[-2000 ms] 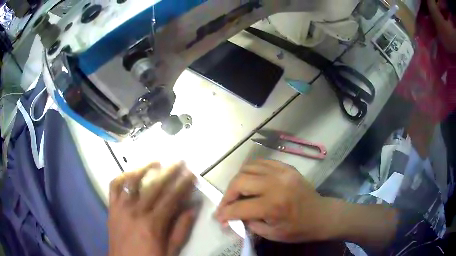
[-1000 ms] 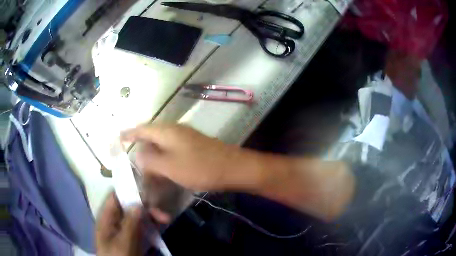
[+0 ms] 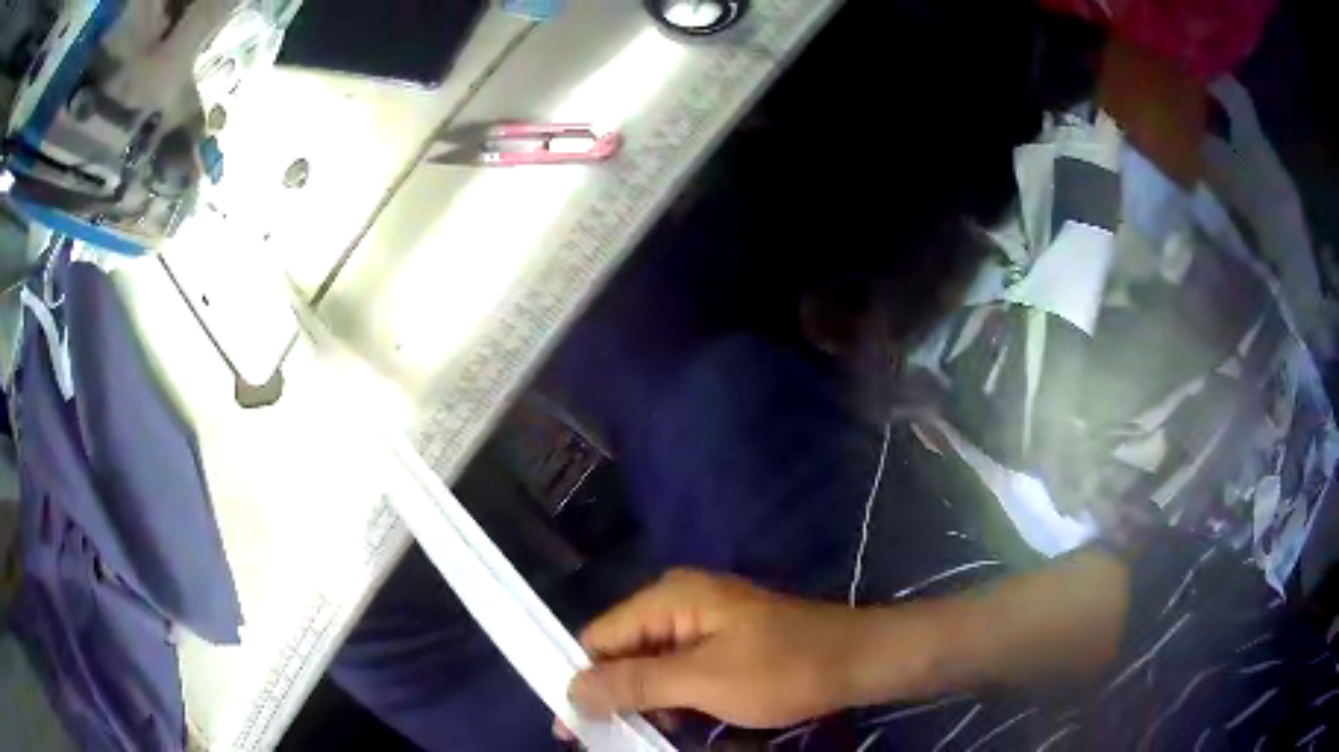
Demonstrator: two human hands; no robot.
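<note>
A long, narrow white fabric strip [image 3: 477, 580] runs from the bright machine table [image 3: 485, 243], over its front edge and down to my right hand. My right hand [image 3: 705, 654] pinches the strip between thumb and fingers, below the table edge at the lower middle. The strip looks folded lengthwise near my fingers. Its upper end is lost in the lamp glare on the table. My left hand is not in view.
The sewing machine head [image 3: 110, 147] is at the upper left. Pink-handled snips [image 3: 551, 143], a black phone [image 3: 385, 33] and a partly cut-off shears handle [image 3: 698, 12] lie on the table. Dark blue-grey cloth [image 3: 140, 441] is at left. A clear bag of offcuts [image 3: 1160, 382] is at right.
The view has shifted right and down. My right hand has moved from the table to below its front edge, drawing the strip out long. My left hand has left the picture.
</note>
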